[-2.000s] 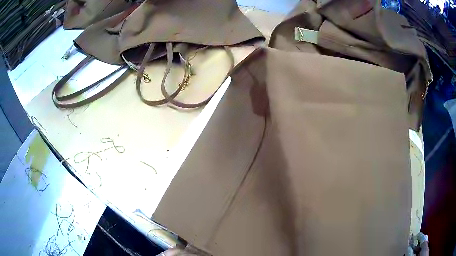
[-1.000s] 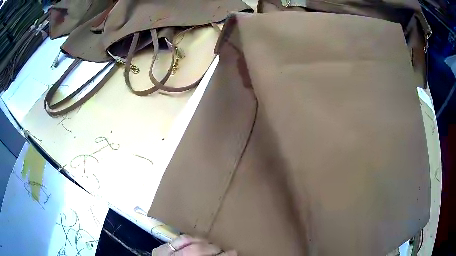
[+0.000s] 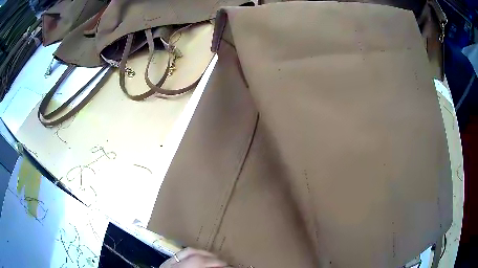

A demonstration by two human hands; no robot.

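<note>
A large brown bag body (image 3: 346, 131) fills the centre and right of the view, with its smooth front panel facing up. Its left side panel (image 3: 199, 152) is folded inward, with a dark seam line running down it. A darker flap or edge shows at its top left corner. My left hand (image 3: 195, 259), with a ring on one finger, is at the bottom edge of the picture, partly cut off. Its bent fingers hold the bag's lower left edge; the thumb is hidden. My right hand is not in view.
Another brown bag (image 3: 157, 13) lies at the upper left, with thin straps (image 3: 126, 68) and gold metal hooks (image 3: 172, 65). Loose threads (image 3: 94, 159) lie on the pale table (image 3: 126, 125). Yellow tape (image 3: 29, 183) is at the far left.
The bag body has shifted up and left and now covers most of the bag behind it. My left hand shows more than two seconds ago. The view has shifted slightly.
</note>
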